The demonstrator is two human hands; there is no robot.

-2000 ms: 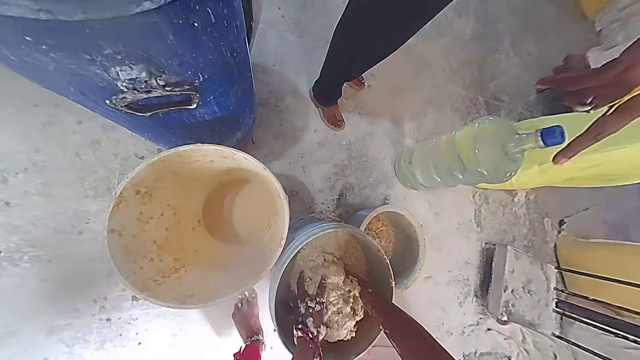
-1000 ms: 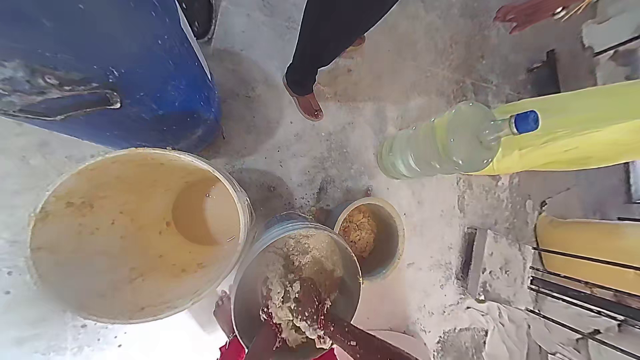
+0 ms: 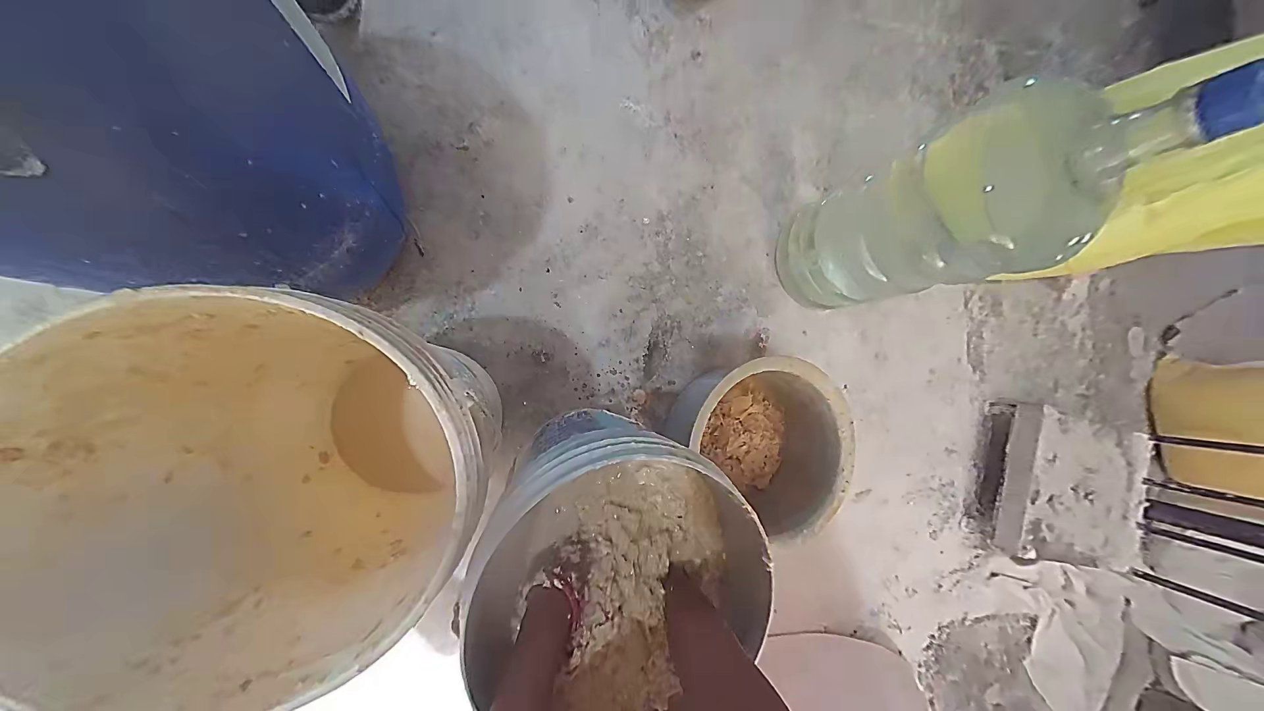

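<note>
Both forearms reach down into a bucket [image 3: 616, 452] at the bottom centre, which holds a lumpy, pale, wet doughy mass [image 3: 637, 553]. My left hand [image 3: 565, 578] is pushed into the left side of the mass, with something red at the wrist; its fingers are hidden. My right hand [image 3: 688, 583] is sunk in the right side, its fingers hidden too. Just to the right stands a smaller bucket [image 3: 839, 415] with brownish, crumbly stuff [image 3: 746, 434] in it. At the left is a large, pale tub [image 3: 449, 425] with cloudy, tan liquid [image 3: 247, 494] inside.
A blue plastic barrel [image 3: 247, 148] stands at the upper left. At the upper right, a clear plastic bottle [image 3: 948, 207] with a blue cap overlaps a yellow surface [image 3: 1185, 197]. Dark bars [image 3: 1205, 513] cross the right edge. A pale round object [image 3: 839, 671] lies below the small bucket.
The view has moved closer to the buckets. The other person's leg and foot, and the other hand near the bottle, have gone out of view. Both my hands remain in the bucket.
</note>
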